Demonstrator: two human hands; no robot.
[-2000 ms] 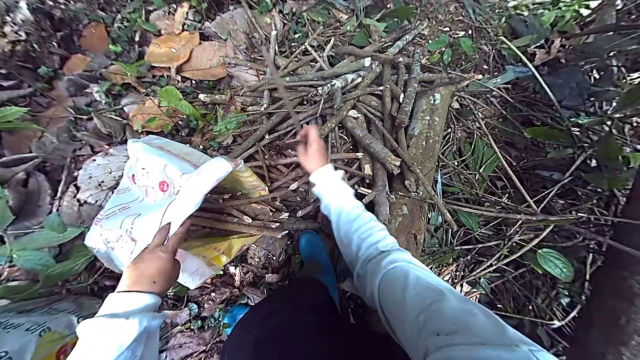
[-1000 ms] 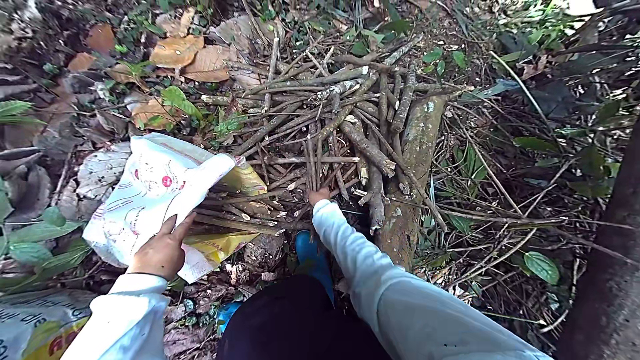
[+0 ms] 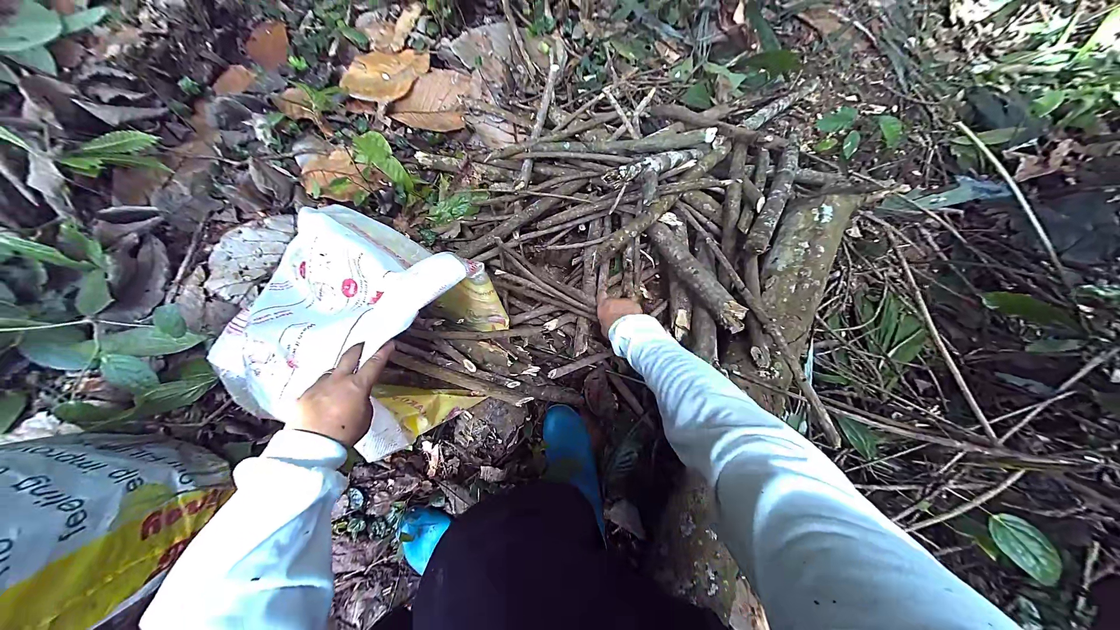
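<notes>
My left hand (image 3: 337, 404) grips the near edge of a white woven sack (image 3: 328, 297) with red print and a yellow panel. The sack lies on its side, its mouth to the right, with cut sticks (image 3: 455, 372) in the opening. My right hand (image 3: 618, 311) is at the near ends of some sticks in the heap, its fingers mostly hidden; whether it holds them cannot be told. A loose heap of cut branches (image 3: 604, 201) spreads beyond and around my right hand. Thicker pieces (image 3: 700, 276) lie just right of it.
A mossy log (image 3: 805, 271) runs along the heap's right side. A second printed sack (image 3: 105, 525) lies at the lower left. My blue boots (image 3: 570, 451) stand near the heap. Dry leaves (image 3: 385, 77), green plants and thin vines (image 3: 945, 350) cover the ground around.
My right hand has moved down from over the heap to the near stick ends beside the thicker branches. My left hand stays on the sack.
</notes>
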